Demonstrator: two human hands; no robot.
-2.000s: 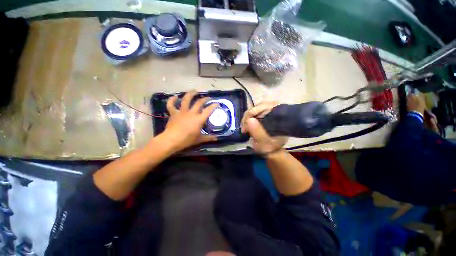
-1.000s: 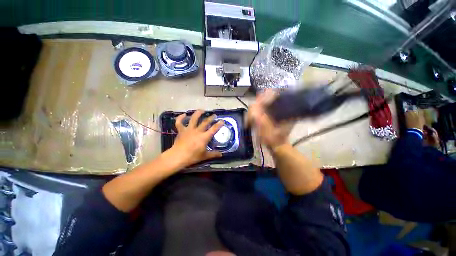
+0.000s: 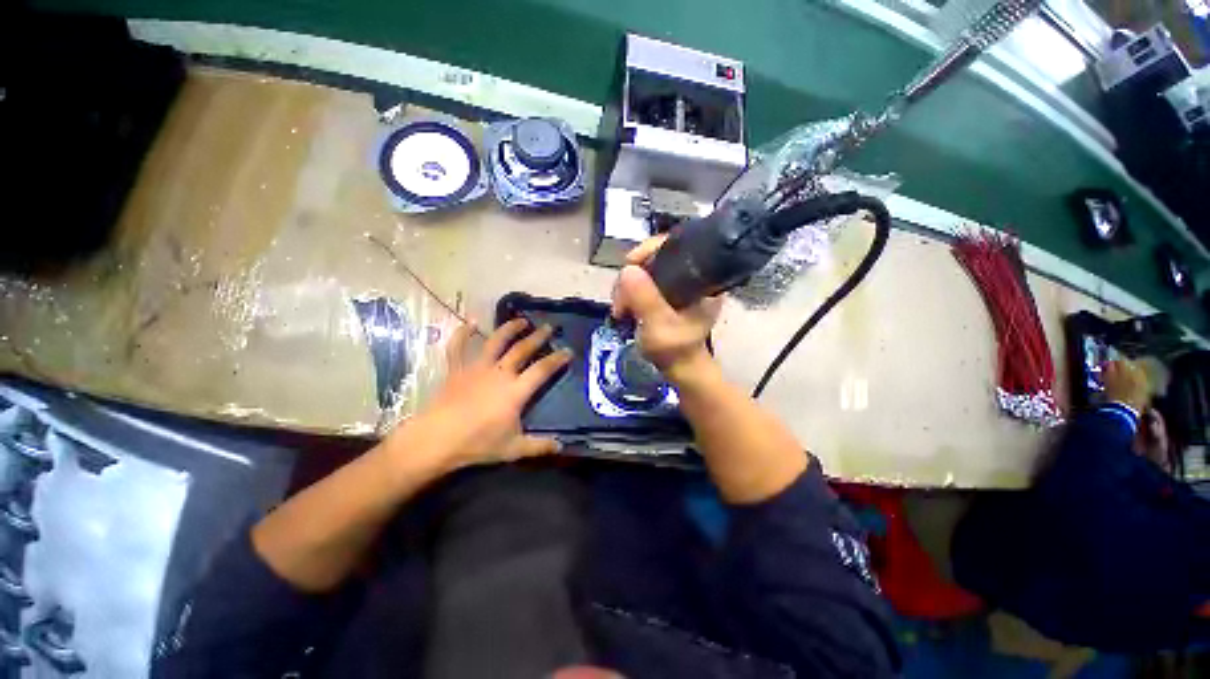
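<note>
A black speaker housing (image 3: 564,411) lies on the bench in front of me, with a speaker driver (image 3: 613,385) in its right part. My right hand (image 3: 668,318) grips the black electric screwdriver (image 3: 717,252), held tilted over the driver; its tip is hidden behind the hand. My left hand (image 3: 484,395) lies with spread fingers on the left part of the housing. Whether it grips the rim I cannot see. A thin red lead wire (image 3: 431,292) trails from the housing to the upper left.
Two loose drivers (image 3: 431,166) (image 3: 536,165) lie behind the housing, left of the screw feeder (image 3: 673,146). A screw bag (image 3: 796,252) is partly hidden behind the screwdriver. A red wire bundle (image 3: 1012,318) and a person's hand (image 3: 1131,383) are at right. Dark housings (image 3: 86,133) stand at left.
The screwdriver has moved from right of the housing to over the driver and is now more upright. My left hand has shifted off the driver to the housing's left part. The view has shifted.
</note>
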